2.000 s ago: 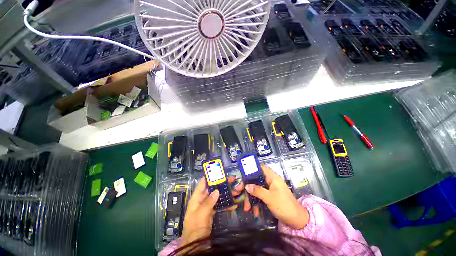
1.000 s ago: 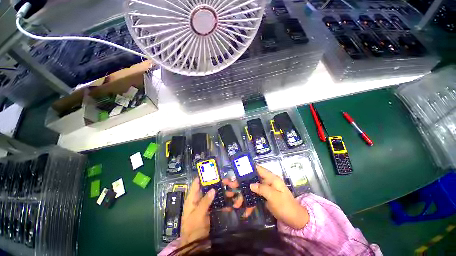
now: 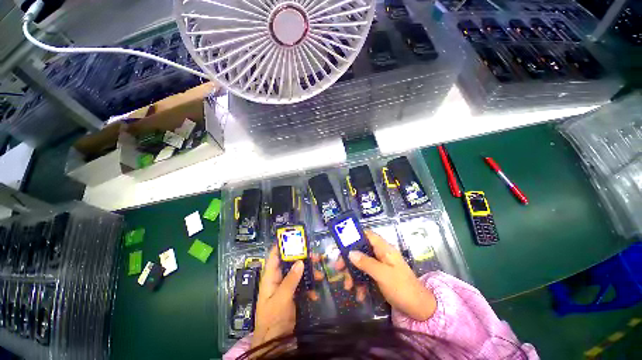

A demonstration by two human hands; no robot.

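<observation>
My left hand (image 3: 279, 299) holds a keypad phone with a yellow frame (image 3: 293, 243) and a lit screen, thumb on its keys. My right hand (image 3: 391, 278) holds a second phone with a dark bluish front (image 3: 347, 233), also lit, tilted to the left, thumb just below its screen. Both phones are side by side, apart, above the clear blister tray (image 3: 450, 242). Phones lying with their backs up (image 3: 324, 197) fill the tray's far row, and another lies at its near left. The lower tray is partly hidden by my hands and some hair.
Green stickers (image 3: 200, 250) and white cards (image 3: 193, 223) lie left of the tray. A red marker (image 3: 449, 171), a red pen (image 3: 505, 180) and a yellow-framed phone (image 3: 481, 217) lie right. A fan (image 3: 289, 25), a carton (image 3: 176, 163) and stacked trays (image 3: 60, 274) surround the work.
The right-hand phone has turned and now tilts to the left, with my right thumb higher on it. The left-hand phone has moved slightly left and down and stands more upright.
</observation>
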